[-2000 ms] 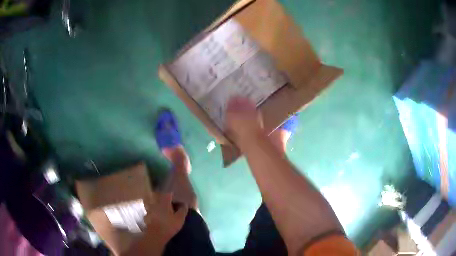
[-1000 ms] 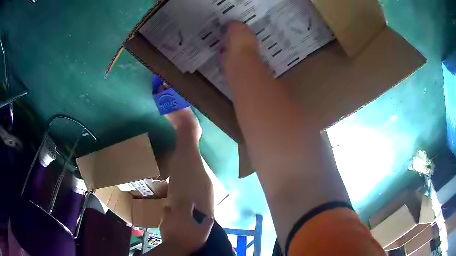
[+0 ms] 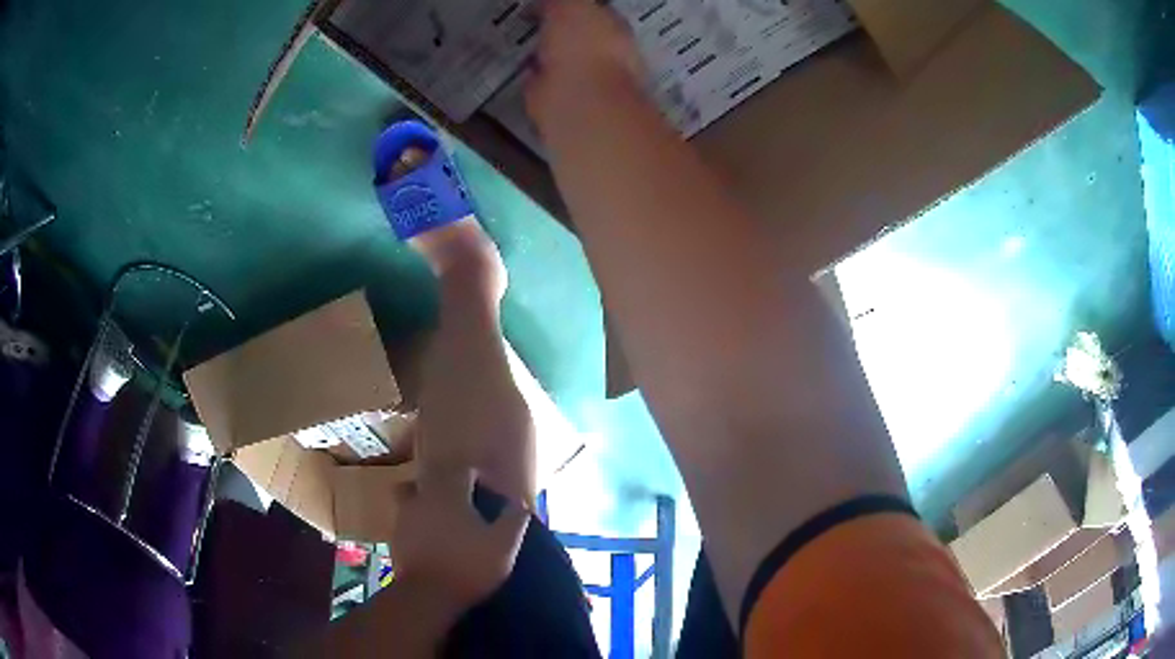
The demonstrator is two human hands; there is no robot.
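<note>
Printed white sheets (image 3: 735,49) lie in an open brown carton (image 3: 954,167) at the top of the view, partly cut off by the upper edge. My right hand (image 3: 582,58) reaches over the sheets from the lower right, its fingertips touching or just above them. Its fingers are blurred and partly out of view, so I cannot tell whether it grips a sheet. My left hand (image 3: 451,534) rests on my left knee, thumb apart, with nothing seen in it.
A smaller open carton (image 3: 296,373) with white folded strips (image 3: 345,435) stands lower left, beside a metal-framed purple chair (image 3: 129,476). My left foot wears a blue slipper (image 3: 425,193) on the green floor. More cartons (image 3: 1018,534) stand lower right.
The sheet carton first came closer in view, then shifted up past the upper edge. My right hand moved up and slightly left over the sheets. My left hand stays at the knee.
</note>
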